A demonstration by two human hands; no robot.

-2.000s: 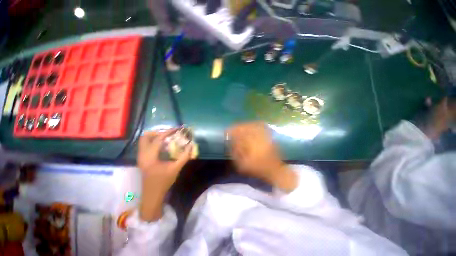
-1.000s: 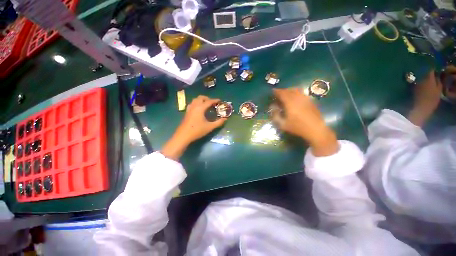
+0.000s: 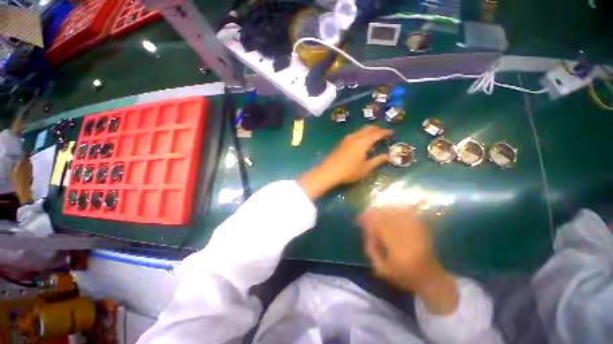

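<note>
Four round metal watch cases lie in a row on the green mat. My left hand (image 3: 348, 160) is at the left end of the row, its fingertips at the leftmost case (image 3: 401, 154), around a dark part there; the grip is partly hidden. The other cases (image 3: 441, 150) lie to its right, two of them close together. My right hand (image 3: 398, 247) is blurred, nearer the bench's front edge, below the row; whether it holds something cannot be told. Several small inner modules (image 3: 370, 111) lie behind the row, beside a blue piece (image 3: 398, 94).
A red parts tray (image 3: 153, 205) with dark round units in its left pockets lies at left. A black cable (image 3: 225, 141), yellow strip (image 3: 297, 132) and white power strip (image 3: 314, 101) lie between tray and modules. Another person's sleeve (image 3: 578, 275) is at right.
The view has shifted. My left hand stays at the leftmost case. My right hand has moved from the row toward the front edge. The cases to the right now lie closer together.
</note>
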